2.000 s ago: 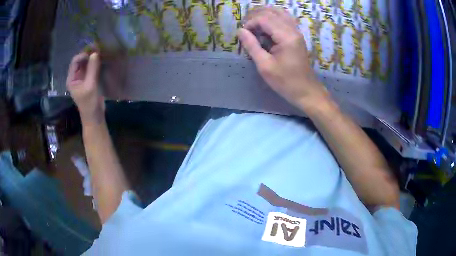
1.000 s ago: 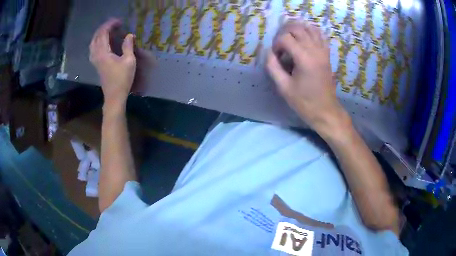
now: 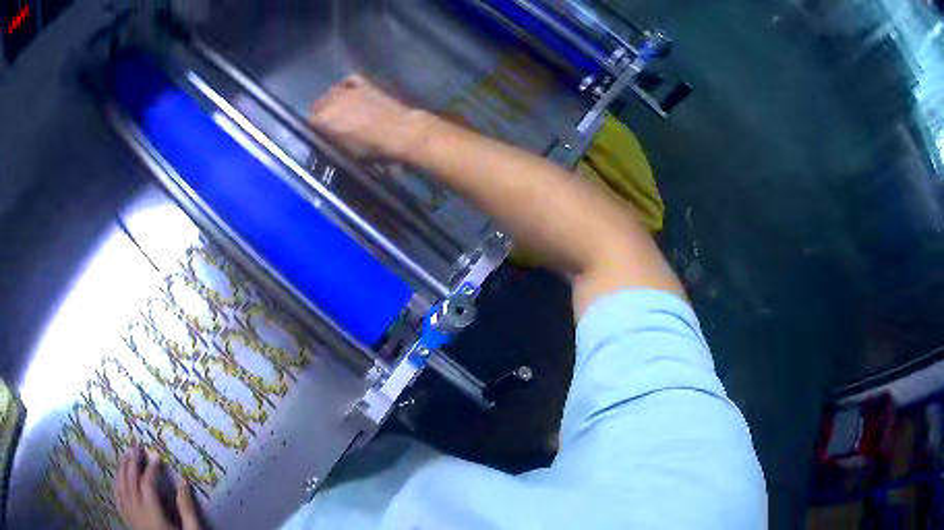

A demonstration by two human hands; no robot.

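Rows of thin amber oval-outlined flexible pieces (image 3: 223, 388) lie on the grey perforated bed (image 3: 264, 471), left of the blue roller (image 3: 274, 212). My left hand (image 3: 150, 495) is low at the left, cut off by the bottom edge, with its fingertips on the pieces; whether it grips one cannot be told. My right hand (image 3: 357, 116) is beyond the blue roller and its shiny guide bars (image 3: 279, 155), low over the bed there. Its fingers are bent and blurred, and what is under them is hidden. More amber pieces (image 3: 507, 91) show faintly past my right forearm.
A silver end bracket with a blue fitting (image 3: 443, 319) and a crank handle (image 3: 507, 383) stick out at the bed edge. A second blue roller (image 3: 538, 36) is at the top. A yellow bag (image 3: 626, 171) bulges under the bed edge. A red box (image 3: 857, 427) is at the lower right.
The view has swung right along the machine. My right hand has moved off the pieces and over beyond the blue roller. My left hand is now at the lower left, on the pieces.
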